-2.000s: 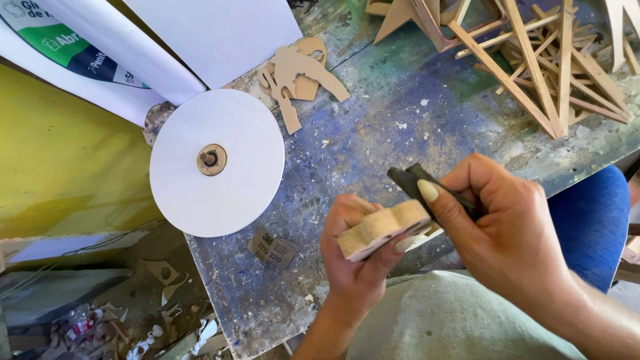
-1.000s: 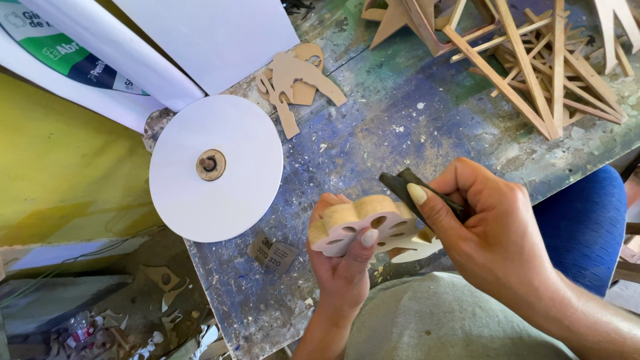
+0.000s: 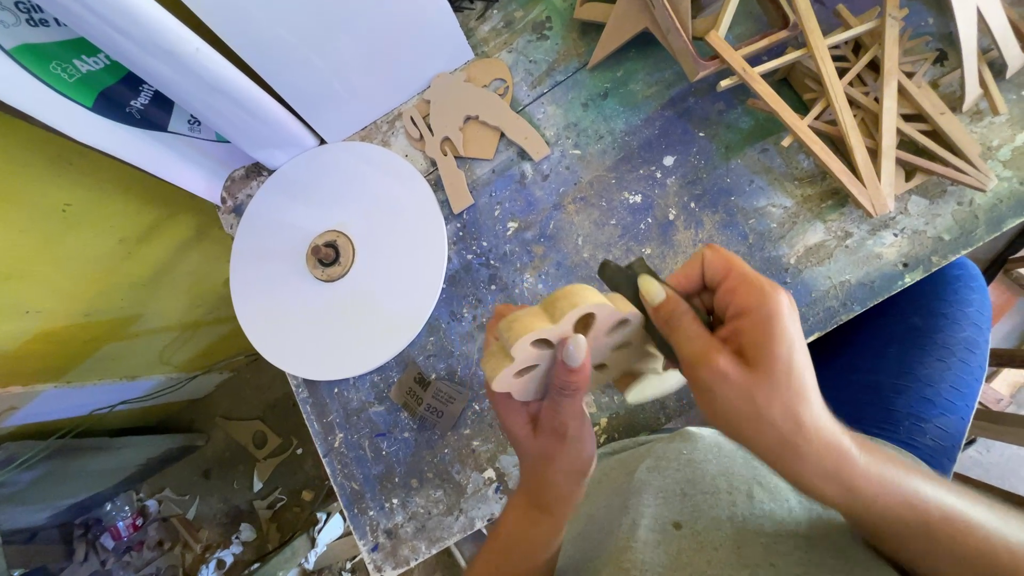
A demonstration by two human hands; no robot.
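My left hand (image 3: 548, 408) holds a thick, scallop-edged wooden piece (image 3: 540, 348) with oval holes in its pale face, the thumb pressed on that face. In my right hand (image 3: 732, 344) is a folded dark sheet, apparently sandpaper (image 3: 644, 300), held against the right edge of the piece. A pale rounded part (image 3: 654, 386) shows below the piece; whether it belongs to it I cannot tell. On the bench left of my left hand lies a brown sandpaper sheet (image 3: 430, 400) with its printed back up.
A white disc (image 3: 280, 312) with a central spindle stands at the left bench edge. Flat wooden cutouts (image 3: 480, 120) lie behind it on the paint-stained bench (image 3: 608, 192). Wooden strip frames (image 3: 848, 104) are piled at the back right. Scraps (image 3: 184, 520) litter the floor.
The scalloped piece has turned, so its pale holed face shows more than two seconds ago. My right hand still holds the dark sheet at its edge.
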